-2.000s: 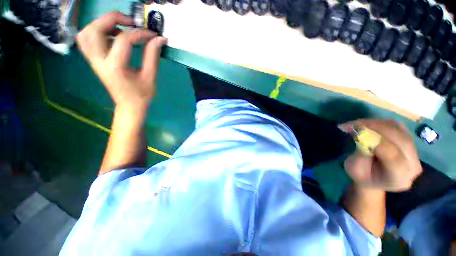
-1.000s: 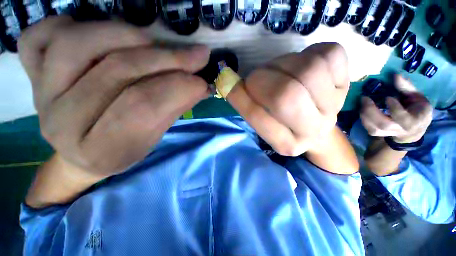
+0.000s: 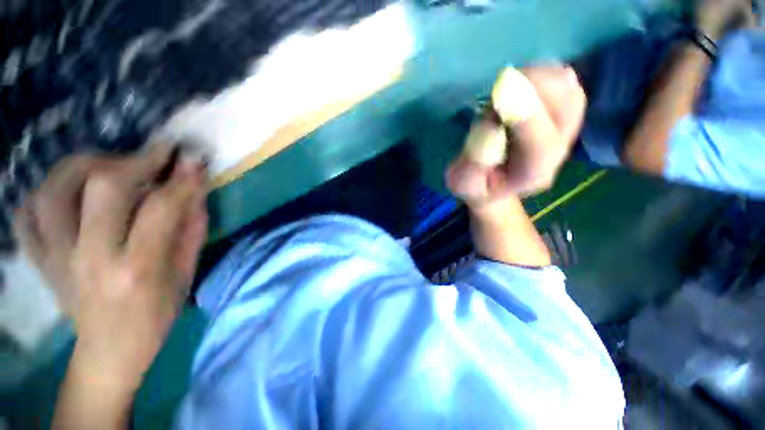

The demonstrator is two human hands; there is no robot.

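The picture is blurred. My left hand (image 3: 122,227) is at the left, over the near edge of the white board (image 3: 294,84), with its fingers bent together. Something dark shows at its fingertips, but I cannot tell whether it is held. My right hand (image 3: 524,134) is raised at the centre right, off the bench edge, with yellow-tan tape (image 3: 516,97) on the thumb and finger. Its fingertips are close together; whether they hold a small part cannot be seen. Dark housings (image 3: 109,76) cover the far side of the board, smeared by motion.
The green mat (image 3: 335,143) runs along the board's tan edge. At the upper right is another person's arm (image 3: 658,126) in a light-blue sleeve, with a dark wristband. A yellow line (image 3: 570,195) crosses the green floor. Grey and dark items lie at the lower right.
The view has swung and tilted. My hands, together over a dark housing a second ago, are now far apart, the left at the board and the right off the bench edge.
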